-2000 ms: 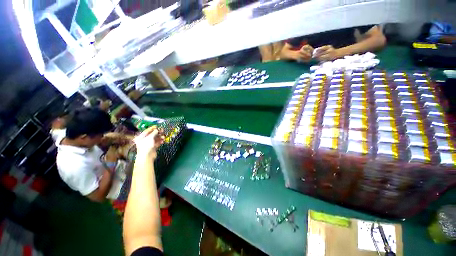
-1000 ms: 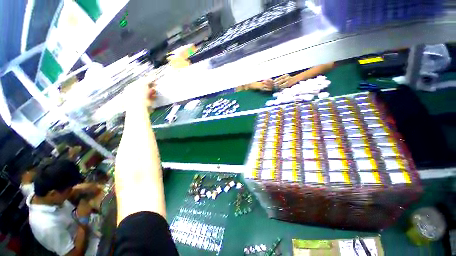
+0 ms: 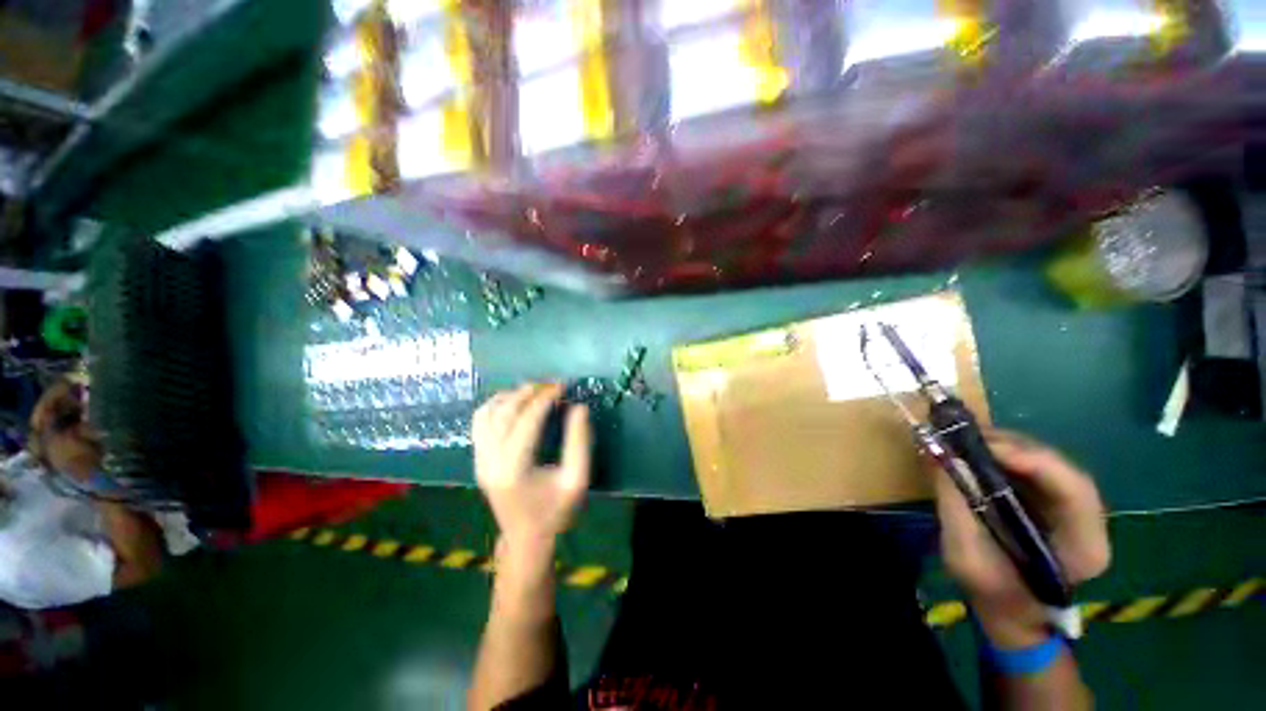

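My right hand (image 3: 1034, 521) is shut on the soldering iron (image 3: 989, 486), whose tip points up and left over the white paper label (image 3: 889, 347) on the tan work board (image 3: 805, 445). A thin curved feed tube runs along the iron. My left hand (image 3: 532, 452) is over the bench left of the board, thumb and fingers apart, with a dark patch between them. Small green circuit boards (image 3: 633, 375) lie just beyond its fingertips. A yellow-green strip (image 3: 736, 350) runs along the board's far left edge.
Stacked battery trays (image 3: 778, 195) fill the far side. A clear tray (image 3: 389, 386) and finished assemblies (image 3: 368, 278) lie at left, beside a dark mesh crate (image 3: 160, 375). The solder waste tin (image 3: 1145, 247) is at right. A person in white (image 3: 63, 535) is at far left.
The view has turned down to the work board. My raised arm, which reached forward-left, is no longer up; both hands are now low at the bench and the iron is held.
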